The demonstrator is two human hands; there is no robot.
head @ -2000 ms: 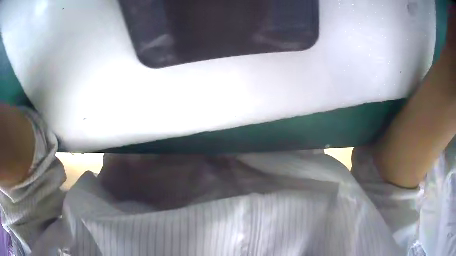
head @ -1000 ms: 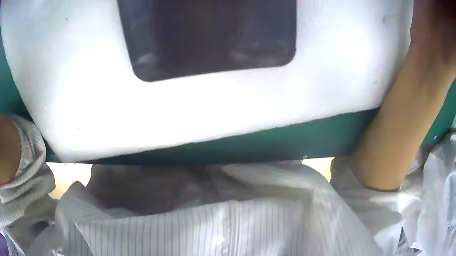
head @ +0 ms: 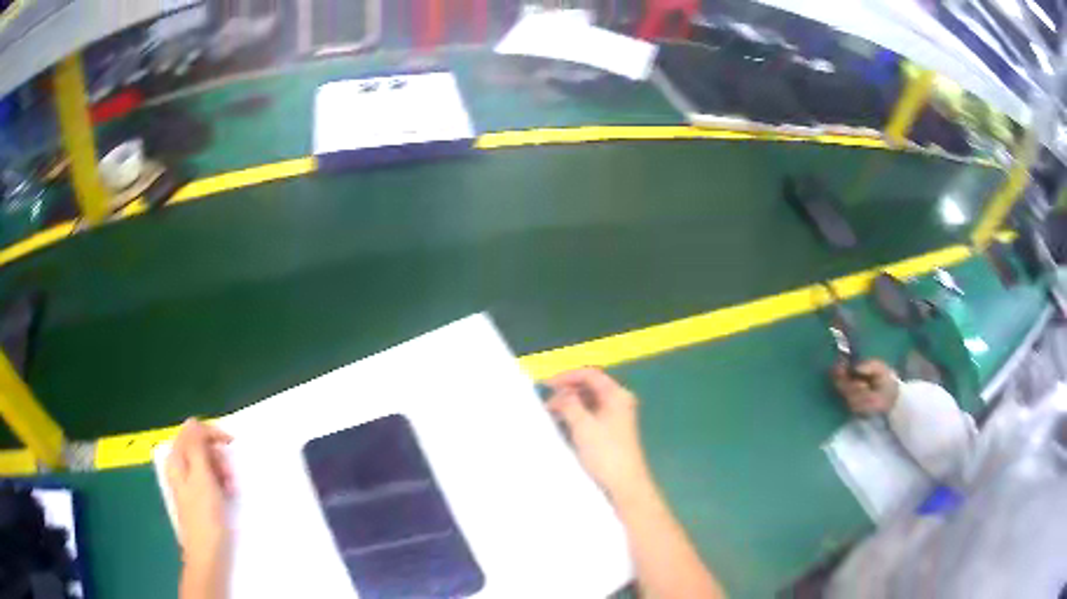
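A dark, glossy tablet-like unit [head: 392,509] lies on a large white foam sheet [head: 474,380], near the sheet's middle, its lower end near the picture's bottom edge. My left hand [head: 201,468] is at the sheet's left edge, its fingers curled on the far-left corner. My right hand [head: 594,424] is at the right edge, thumb and fingers closed at the rim. Both hands look closed on the foam's edges, though the fingertips are blurred. Neither hand touches the unit.
Yellow tape [head: 702,322] borders the dark green strip. A white board [head: 392,115] stands across it. A dark object [head: 821,213] lies on the strip at right. A neighbour's hand [head: 868,386] holds a dark tool. A tray of black pieces [head: 33,544] is at lower left.
The view has lifted from my smock and the foam's near edge to the whole bench. Both my hands and the whole width of the unit now show.
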